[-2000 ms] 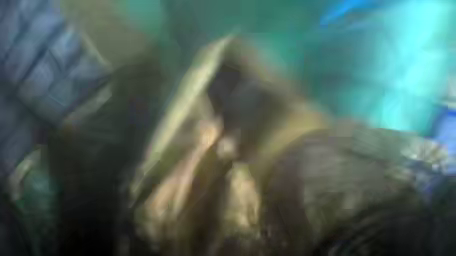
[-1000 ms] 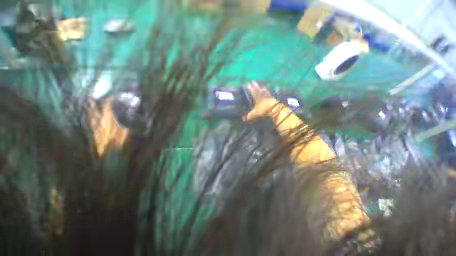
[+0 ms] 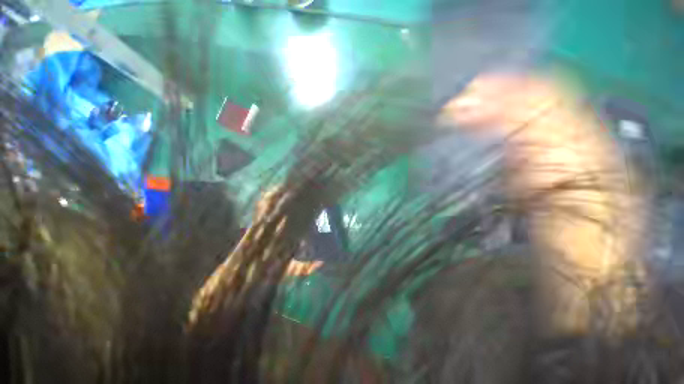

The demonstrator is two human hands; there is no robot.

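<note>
A dark unit with a white label (image 3: pixel 324 238) lies between the thumb and fingers of my left hand (image 3: pixel 259 236), left of centre; hair covers much of the hand. My right hand (image 3: pixel 517 105) is blurred at upper right, its fingers pointing left. It overlaps a blurred grey item (image 3: pixel 459 161) that shows above and below the fingers; its grip is unclear. Another dark unit with a white label (image 3: pixel 630 131) is right of my right hand.
A crumpled blue plastic bag (image 3: pixel 94 112) is at upper left beside a pale rail (image 3: pixel 116 52). A small red block with a white edge (image 3: pixel 235 117) lies on the green mat (image 3: pixel 375 45). An orange-and-blue item (image 3: pixel 157 201) is left of my left hand. Hair hangs across the view.
The view has shifted, bringing in the blue bag and red block. The white round roll is out of view. My right hand appears larger and farther right; my left hand now has a labelled dark unit.
</note>
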